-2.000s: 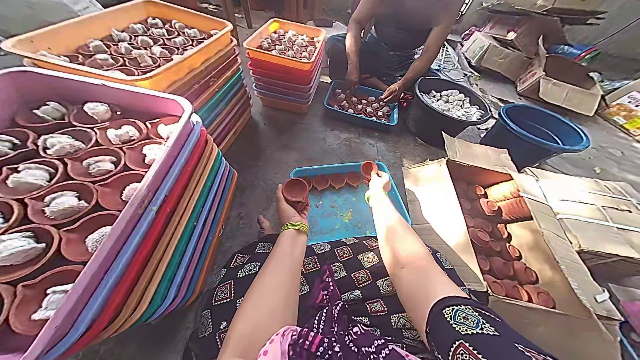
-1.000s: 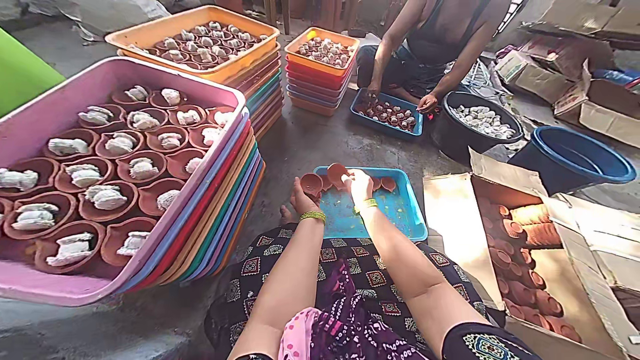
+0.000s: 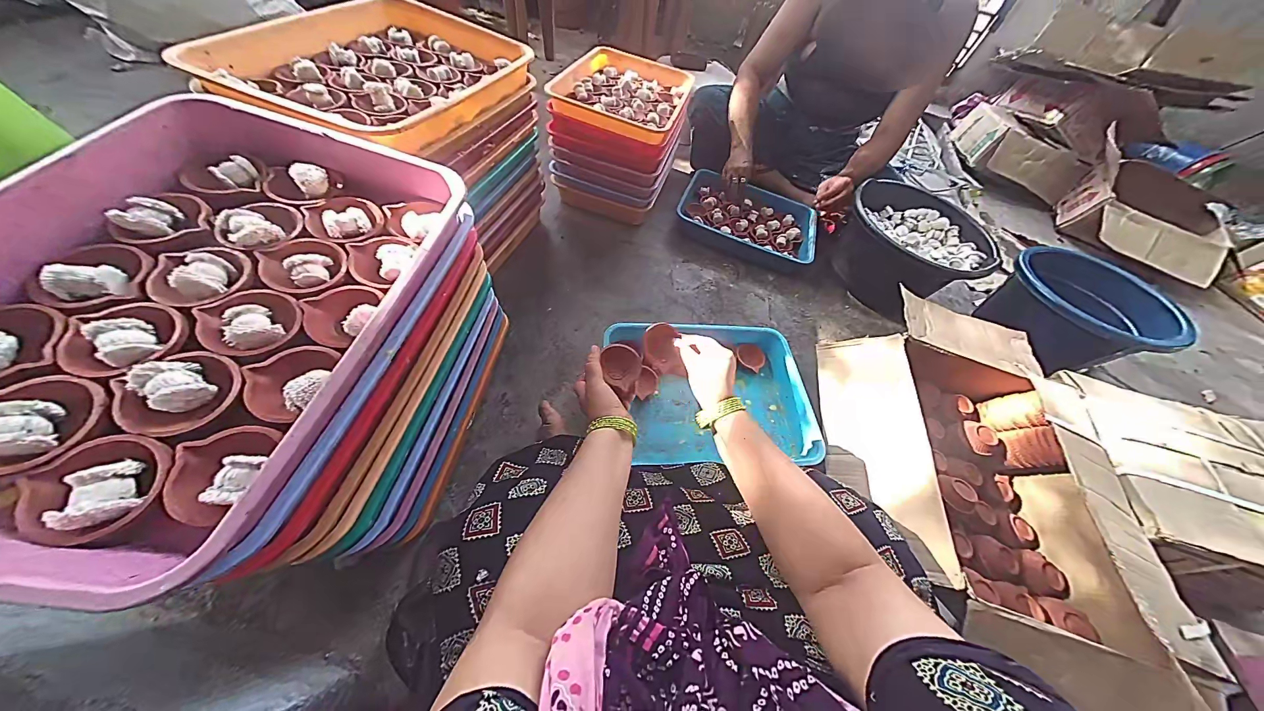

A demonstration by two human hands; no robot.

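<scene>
Over the left side of the light-blue plastic tray, my left hand holds a terracotta clay lamp cup. My right hand, just beside it, grips the edge of another clay cup. A small clay cup rests at the tray's far right corner, and one more shows just below the held cups. An open cardboard box to the right holds stacks of clay cups. My fingertips are partly hidden behind the cups.
At left, a pink tray tops a stack and holds clay cups with whitish pieces. Behind stand orange-topped stacks. A person works at a blue tray beside a black tub and a blue tub.
Two seconds ago my hands were apart at the tray's sides with a row of cups along its far edge; now they are close together at its left. The view has swung left.
</scene>
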